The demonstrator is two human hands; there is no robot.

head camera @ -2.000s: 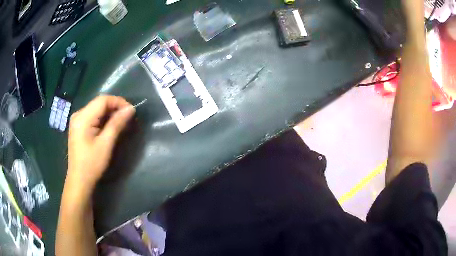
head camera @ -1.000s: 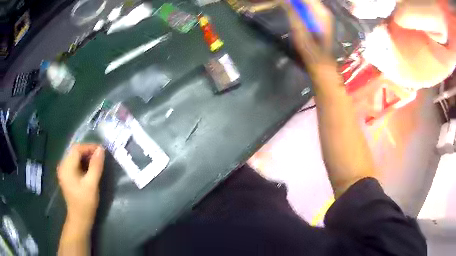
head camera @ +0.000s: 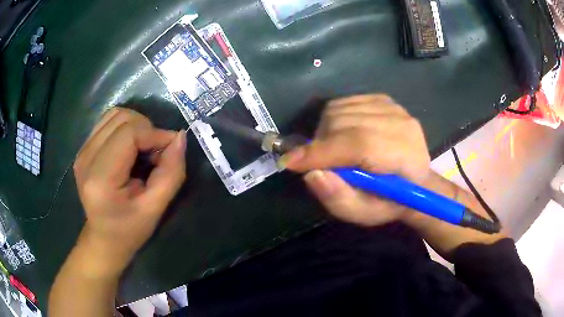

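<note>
The white phone housing [head camera: 250, 174] lies tilted on the dark green mat, with the blue circuit board [head camera: 199, 77] and its silver shield at the upper end. My right hand [head camera: 368, 155] holds the blue soldering iron [head camera: 402, 192], its metal collar over the housing and its dark tip pointing at the board's lower left edge. My left hand [head camera: 133, 170] pinches thin solder wire [head camera: 190, 126] between thumb and finger, its end at the same edge. The exact contact of tip and wire is too small to tell.
A black battery with a pale label [head camera: 424, 28] lies at the upper right. A clear piece [head camera: 297, 9] lies at the top. A dark phone part with a pale keypad [head camera: 29, 147] lies at left. The iron's cord [head camera: 473, 186] hangs past the mat's edge [head camera: 442, 148].
My right hand has come from the upper right to the housing with the soldering iron. The view has moved closer, and my left hand now holds the wire end at the board.
</note>
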